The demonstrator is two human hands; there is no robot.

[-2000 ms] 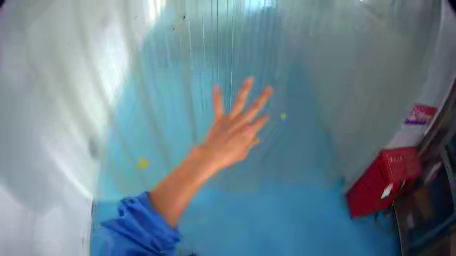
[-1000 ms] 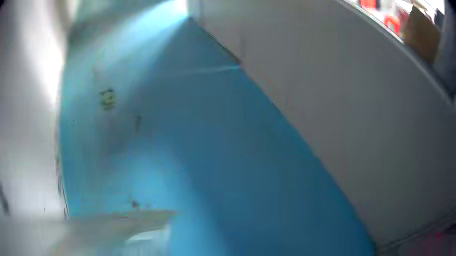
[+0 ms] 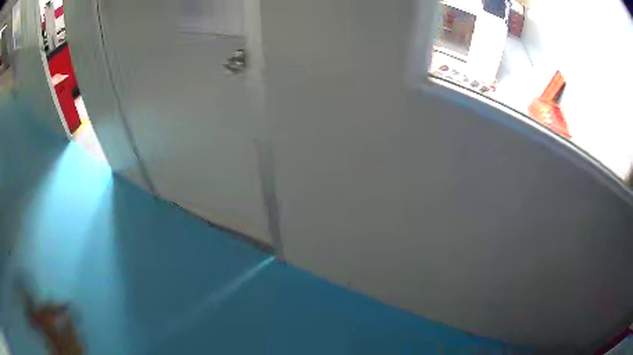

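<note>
A grey door [image 3: 187,104] with a round metal knob [image 3: 236,62] stands shut in the grey wall [image 3: 361,173], left of centre. A blurred brown shape [image 3: 57,327] shows over the blue floor [image 3: 194,291] at the bottom left. It may be my left hand, but the blur hides its outline and whether it holds anything. My right hand is not in view.
A bright narrow opening [image 3: 90,135] at the far left shows a red object [image 3: 66,97]. A window [image 3: 520,114] at the upper right shows a bright room with an orange-red stool or chair [image 3: 550,114]. The grey wall bounds the floor on the right.
The view has turned right, bringing the door, the window and the lit opening into sight. The pale blurred object at the bottom left is gone and a brown shape shows there.
</note>
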